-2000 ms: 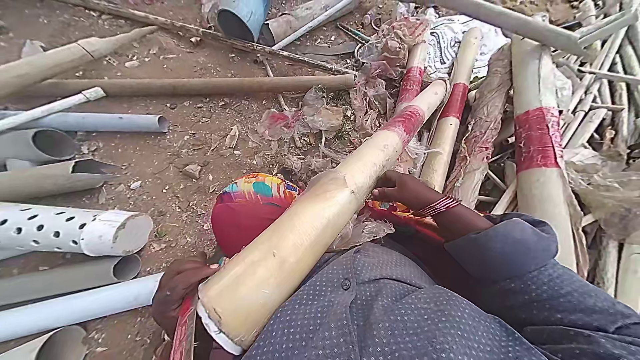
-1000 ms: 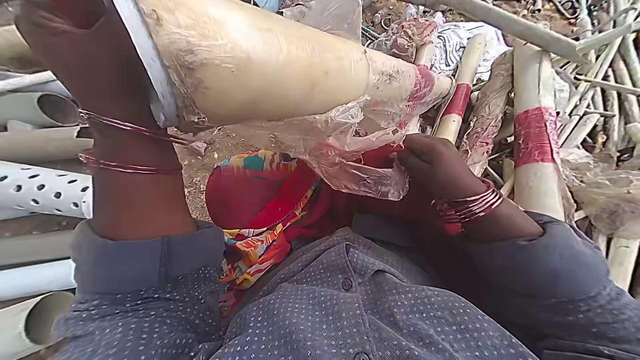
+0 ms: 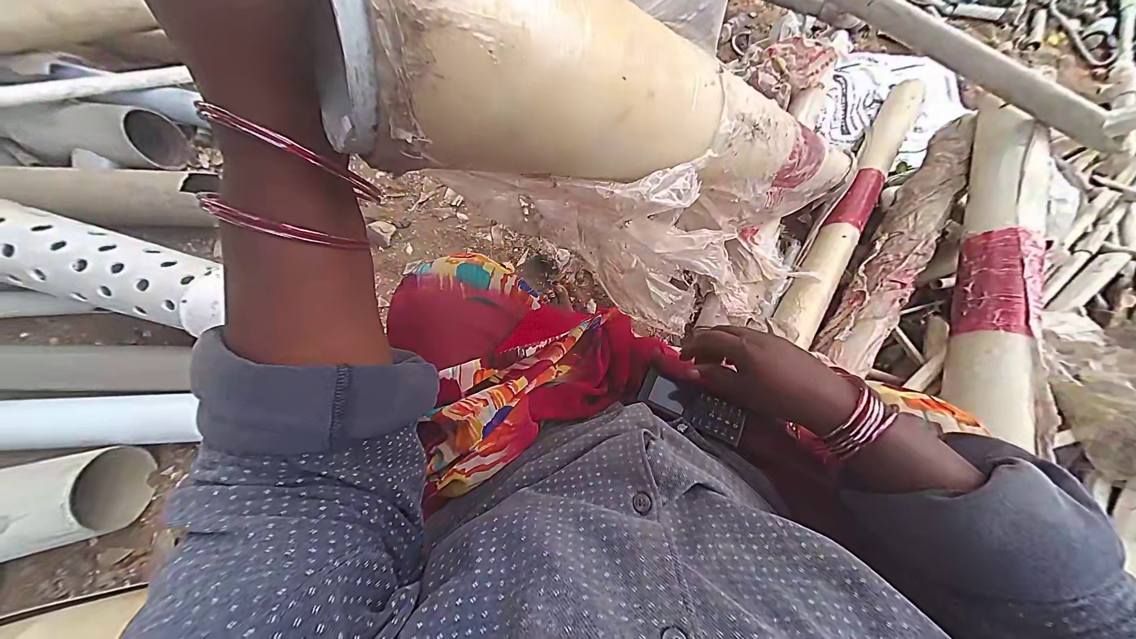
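Note:
A large cream plastic pipe [image 3: 568,98] with a red band crosses the top of the view, clear plastic film [image 3: 639,222] hanging loosely from its underside. My left forearm rises past the pipe's wide grey-rimmed end; the hand itself is beyond the top edge. Low at my lap, my right hand [image 3: 750,368] has bent fingers beside red patterned cloth [image 3: 568,364]. Partly beneath it lies a dark keypad phone [image 3: 714,417]; whether the fingers grip the phone or the cloth cannot be told.
Grey and white pipes, including a perforated white pipe [image 3: 106,266], lie at the left. Red-banded cream pipes [image 3: 994,355] and a film-wrapped one [image 3: 905,248] lie at the right. A thin pale pipe [image 3: 967,71] crosses the upper right, above a white printed cloth [image 3: 879,106].
My left hand, at the pipe's wide end at lower left two seconds ago, has risen out of view with that end. The phone now shows beneath my right hand.

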